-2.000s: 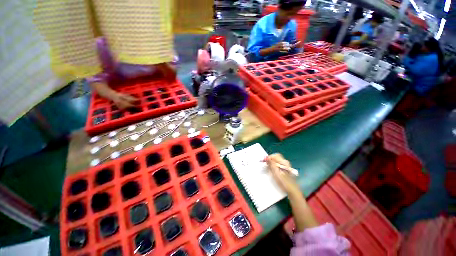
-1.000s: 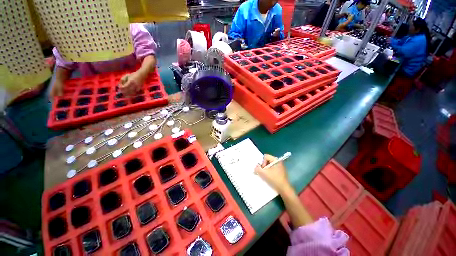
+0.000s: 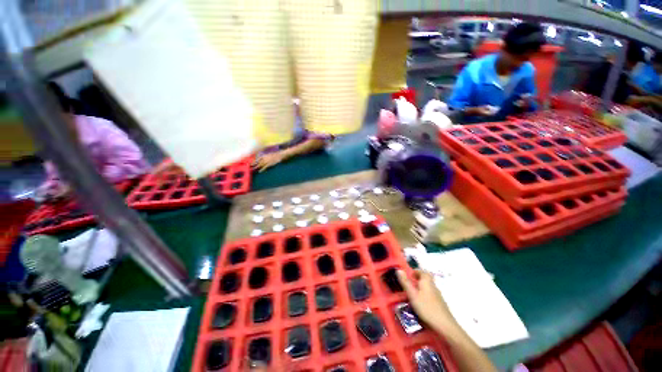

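A red turnover tray (image 3: 243, 298) lies in front of me, its pockets holding black strapless watch heads (image 3: 297, 304). Units near the right and bottom, such as one at the right side (image 3: 408, 318), have a silvery shine. My right hand (image 3: 427, 296) is at the tray's right edge, fingertips beside a pocket; blur hides whether it grips anything. The open notebook (image 3: 475, 305) lies right of the tray, partly behind my wrist. No pen can be made out in my hand. My left hand is not in view.
White charging discs (image 3: 303, 210) lie on the brown board beyond the tray. A dark fan (image 3: 419, 174) and small white bottle (image 3: 427, 224) stand right of them. Stacked red trays (image 3: 501, 211) are at right. A metal post (image 3: 120, 189) and white sheet (image 3: 138, 341) are at left. Other workers sit across.
The view has swung left, so bench items appear farther right. My right hand has moved from the notebook to the tray's right edge. The pen seen in it before no longer shows.
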